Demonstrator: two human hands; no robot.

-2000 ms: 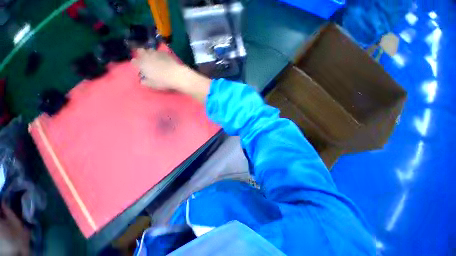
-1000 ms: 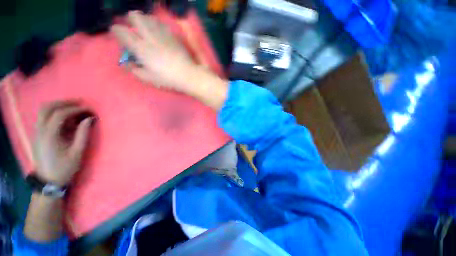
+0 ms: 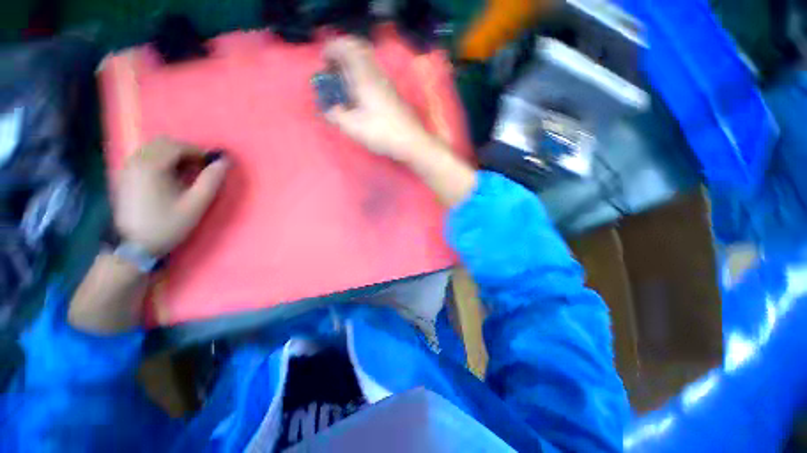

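Observation:
My left hand (image 3: pixel 168 199) is over the left side of the pink-red mat (image 3: pixel 292 203). Its fingers are curled around a small dark thing (image 3: pixel 212 157), mostly hidden and blurred. My right hand (image 3: pixel 372 102) is over the upper right part of the mat. It holds a small grey, metallic-looking piece (image 3: pixel 331 89) between thumb and fingers, possibly a motor. Black housings (image 3: pixel 180 40) stand along the mat's far edge, blurred.
The silver-grey screw feeder (image 3: pixel 544 137) is right of the mat, with a blue bin (image 3: pixel 708 97) beyond it. An orange screwdriver body (image 3: pixel 500 26) is at the top. A brown carton (image 3: pixel 668 292) is at the right. A clear plastic bag (image 3: pixel 40 195) lies at the left.
The view has swung, so the mat sits straighter. My left hand came into view after the first frame and is now more closed. The grey piece in my right hand shows more clearly.

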